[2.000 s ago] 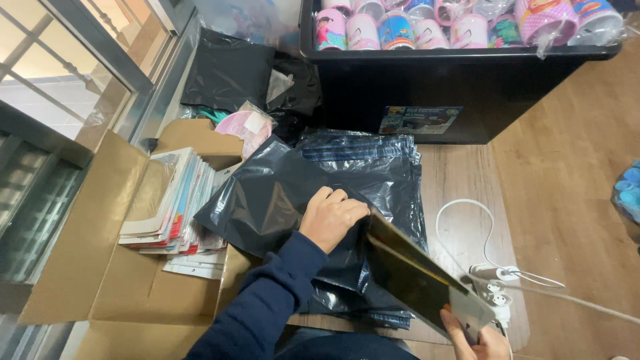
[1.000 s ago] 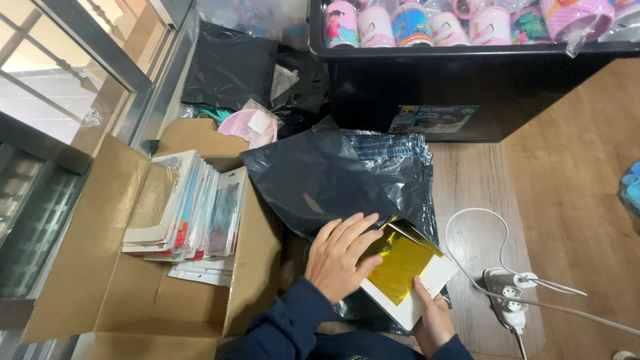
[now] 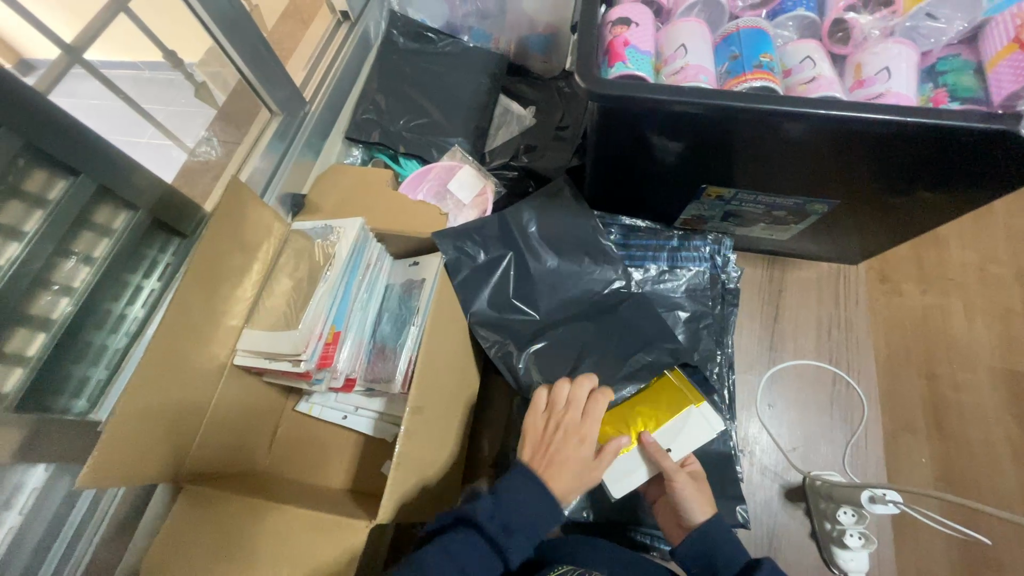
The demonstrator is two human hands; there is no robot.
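My right hand [image 3: 678, 488] grips the lower end of a white card pack with a gold foil front [image 3: 650, 418], thumb on top. The pack's upper part lies inside the mouth of a black plastic mailing bag [image 3: 560, 296]. My left hand [image 3: 566, 436] rests at the bag's edge, its thumb reaching to the gold pack; whether its fingers pinch the bag's film is unclear. Beneath lies a stack of black plastic bags [image 3: 696, 296].
At left stands an open cardboard box [image 3: 432, 400] holding packaged cards [image 3: 344, 312]. A black plastic bin [image 3: 768, 152] of wrapped mugs [image 3: 748, 52] stands behind. A wrapped pink item [image 3: 448, 192] lies beyond the box. A power strip [image 3: 848, 524] with white cables is at right.
The gold-fronted pack has turned from edge-on to nearly flat, and its upper end has moved into the black bag's mouth. My left hand has moved to the bag's edge.
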